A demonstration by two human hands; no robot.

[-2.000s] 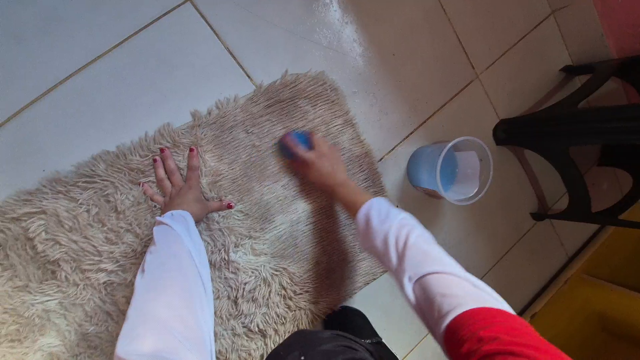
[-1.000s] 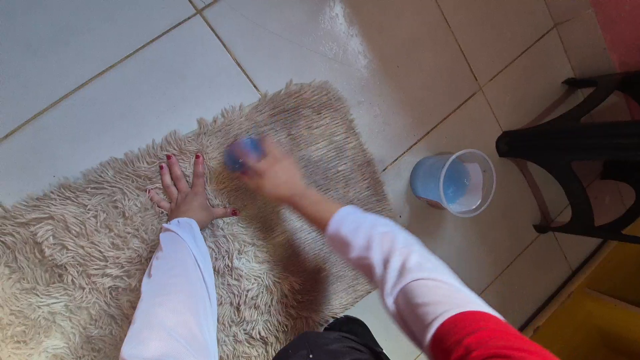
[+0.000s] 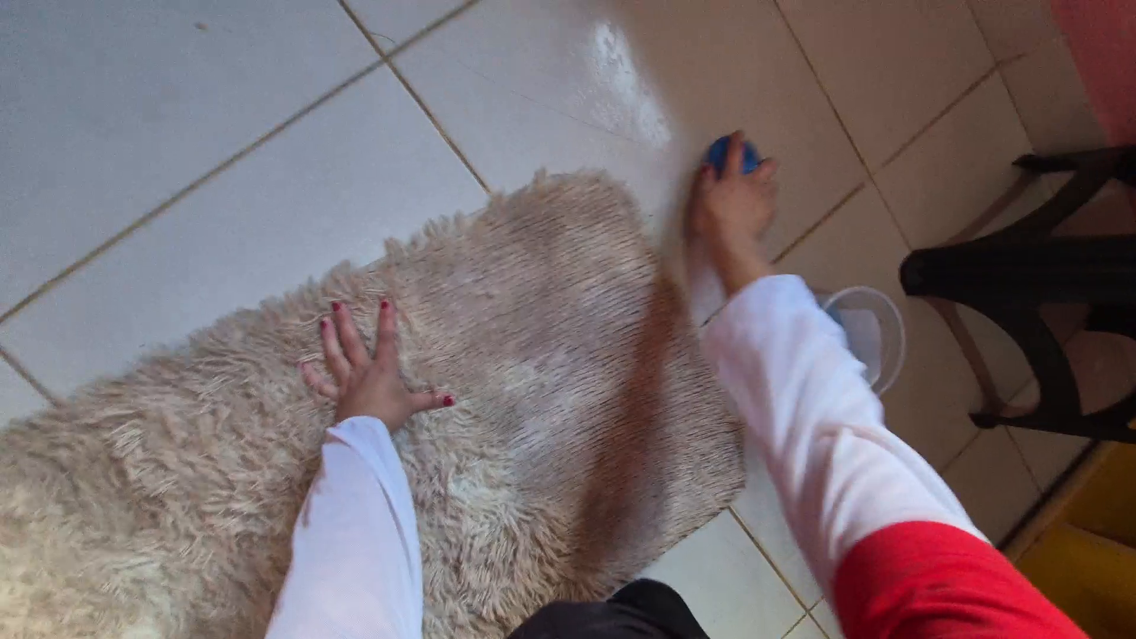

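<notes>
My left hand point(image 3: 368, 382) lies flat on a beige shaggy rug point(image 3: 532, 382), fingers spread, nothing held. The rug's pile is pressed flat towards its right end and fluffy towards the left. My right hand point(image 3: 739, 206) is beyond the rug's upper right edge, over the floor tiles, with its fingers around a small blue object point(image 3: 733, 154), perhaps a brush; the fingers hide part of it. A clear plastic tub point(image 3: 890, 342) stands on the tiles right of the rug, partly behind my right sleeve, with something bluish in it.
Pale floor tiles point(image 3: 266, 240) with dark joints surround the rug. A whitish patch point(image 3: 630, 84) shows on the tiles above it. Black legs of a piece of furniture point(image 3: 1003, 266) stand at the right. A yellow surface point(image 3: 1083, 550) is at the lower right, and my dark-clad knee at the bottom.
My right hand has moved off the rug to the upper right with the blue object in it. My left hand stays pressed on the rug. The right sleeve now covers part of the tub.
</notes>
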